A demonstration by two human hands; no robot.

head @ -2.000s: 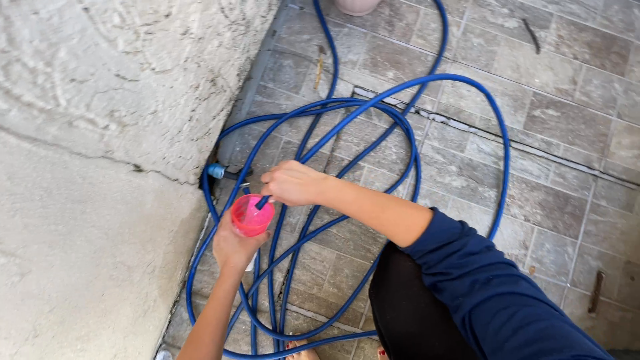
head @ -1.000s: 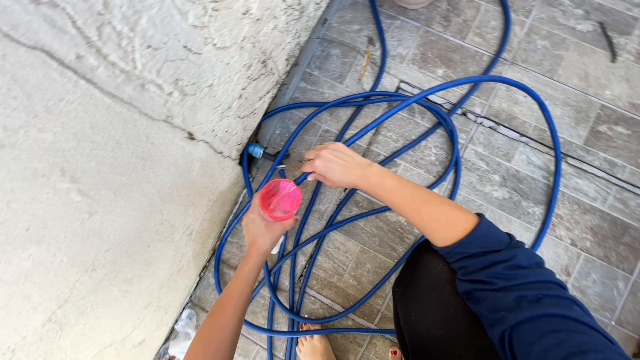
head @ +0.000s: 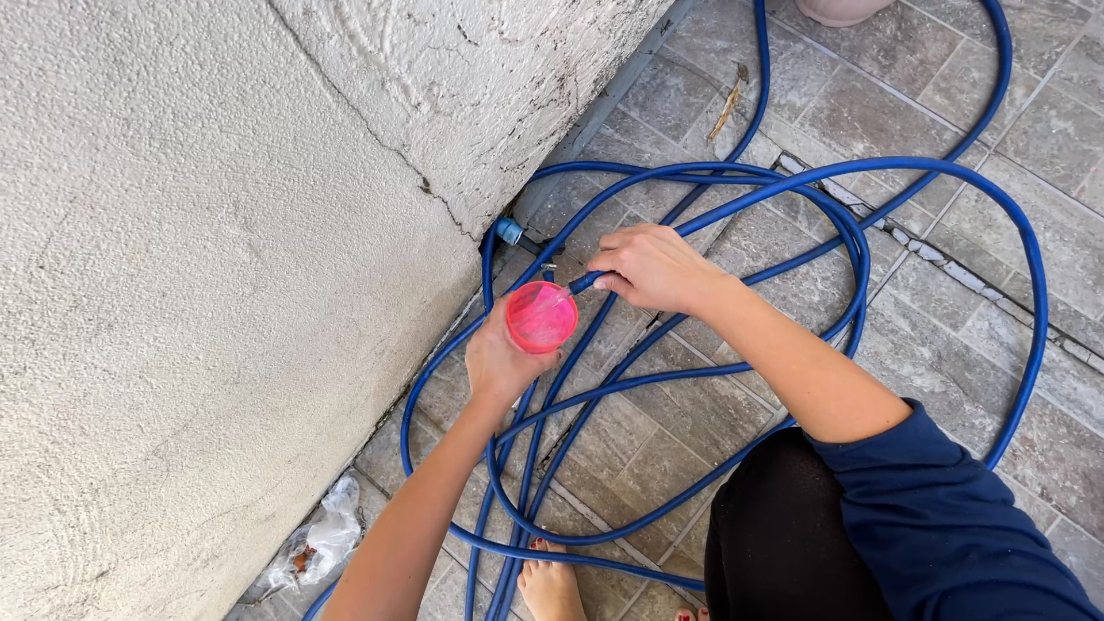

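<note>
My left hand (head: 504, 358) is wrapped around a pink plastic cup (head: 542, 317), its mouth facing up. In my right hand (head: 651, 269) is the end of a blue garden hose (head: 914, 162), pinched between thumb and fingers at the cup's right rim. Clear water runs from the hose into the cup. Loose loops of the same hose lie on the floor below both hands. Left of my right hand, near the wall corner, is a light blue hose fitting (head: 509, 230). The fingers behind the cup are partly hidden.
A rough plastered wall (head: 216, 259) with a crack fills the left side. Stone-look tiles (head: 664, 414) cover the floor. A crumpled clear plastic bag (head: 332, 535) lies at the wall's foot, a dry leaf (head: 729, 108) farther up. A pale pot (head: 841, 7) stands at the top edge.
The hose end was inside or over the cup's mouth two seconds ago; it now sits at the right rim, with water visibly flowing. The view has shifted left.
</note>
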